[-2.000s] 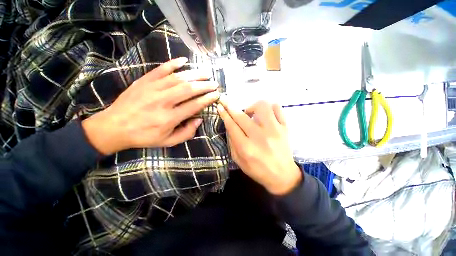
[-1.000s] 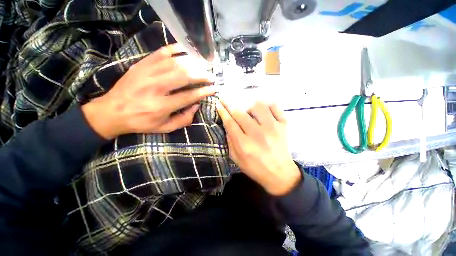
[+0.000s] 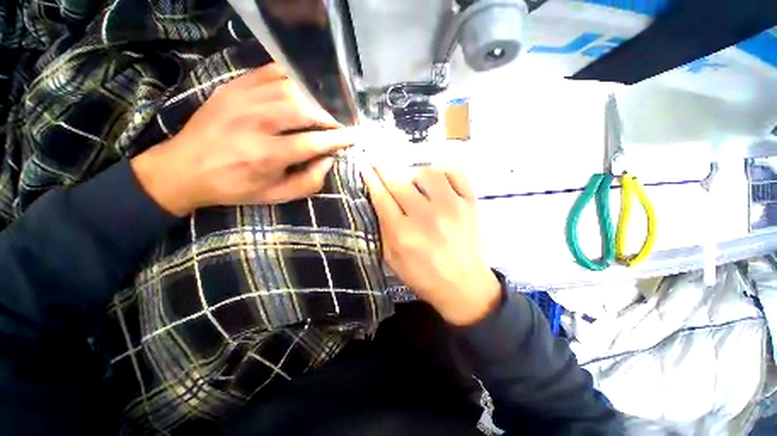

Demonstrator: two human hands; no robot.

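Note:
The black plaid fabric (image 3: 264, 255) with cream and yellow checks lies in folds over the left of the table and down to the lap. My left hand (image 3: 243, 145) lies flat on it, fingertips close to the presser foot area (image 3: 362, 136), which is washed out by glare. My right hand (image 3: 430, 238) is at the fabric's right edge, its index finger and thumb at the edge just below the needle area. The fingertips of both hands nearly meet there. Whether the right hand pinches the edge is partly hidden.
The white sewing machine head (image 3: 545, 43) stands above the hands. Snips with green and yellow handles (image 3: 611, 221) lie right of the needle. A small orange-tan piece (image 3: 457, 121) is on the bed. A pale cloth pile (image 3: 682, 349) and blue crate (image 3: 547, 311) are at lower right.
The plaid near the needle has shifted up, and less of it shows between the hands and the foot. My left hand has moved slightly up and left. The view has shifted a little.

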